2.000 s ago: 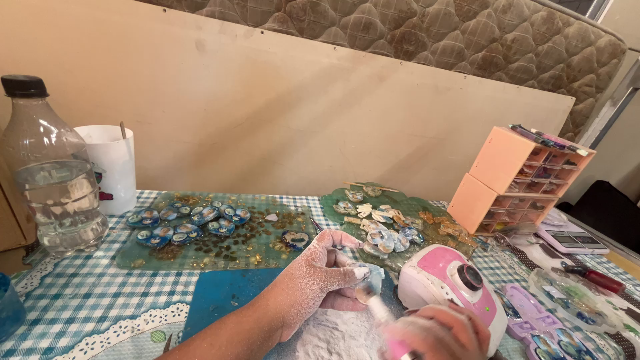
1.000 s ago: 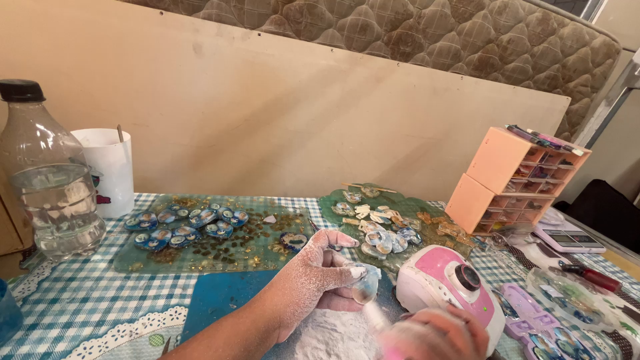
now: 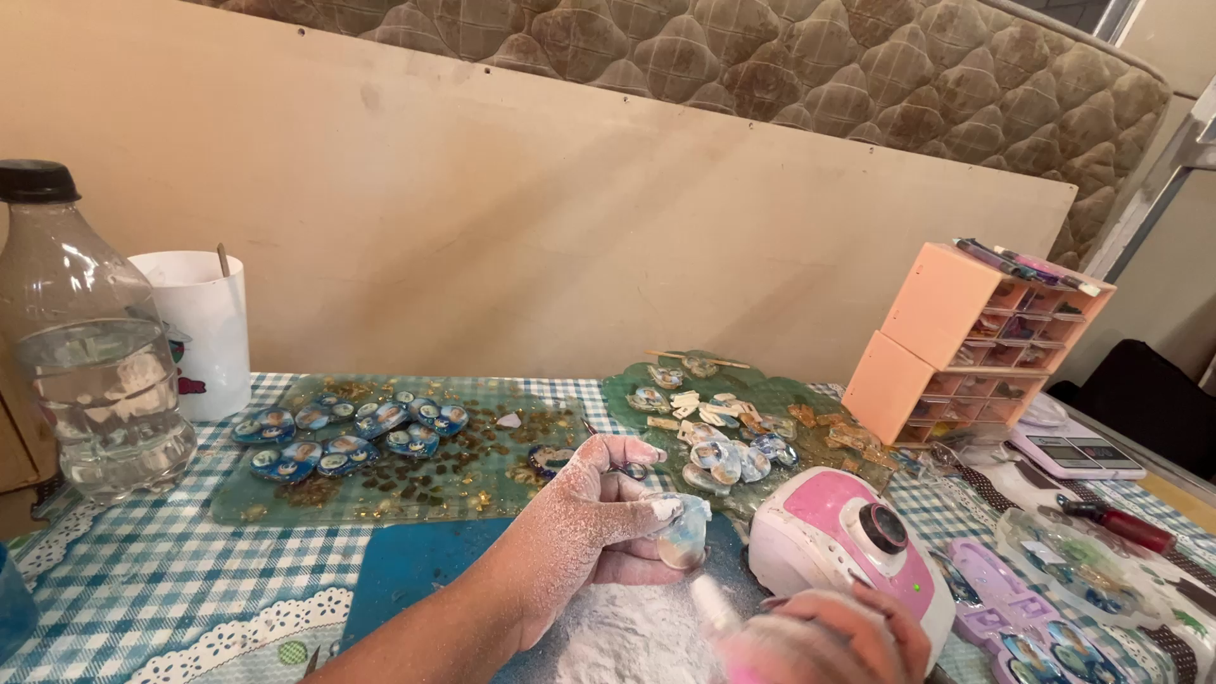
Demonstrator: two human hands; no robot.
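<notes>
My left hand (image 3: pixel 598 518), dusted with white powder, pinches a small translucent blue and beige resin piece (image 3: pixel 686 534) between thumb and fingers. My right hand (image 3: pixel 826 636) is blurred and closed around a pink and white rotary handpiece (image 3: pixel 722 617), its pale tip just below the resin piece. Under both hands a heap of white powder (image 3: pixel 627 636) covers part of a blue mat (image 3: pixel 408 570). Close behind my right hand stands a pink and white control unit (image 3: pixel 836 532) with a black knob and a lit green light.
A translucent green mat (image 3: pixel 380 508) bears blue resin pieces; a round green mat (image 3: pixel 636 380) holds more pieces. At left stand a water bottle (image 3: pixel 104 408) and white cup (image 3: pixel 214 342). At right are peach drawer units (image 3: pixel 902 380), a scale (image 3: pixel 1078 451) and a lilac mould (image 3: pixel 988 608).
My left hand keeps hold of the resin piece, which is turned a little differently. My right hand stays low beside it with the handpiece, blurred in every frame.
</notes>
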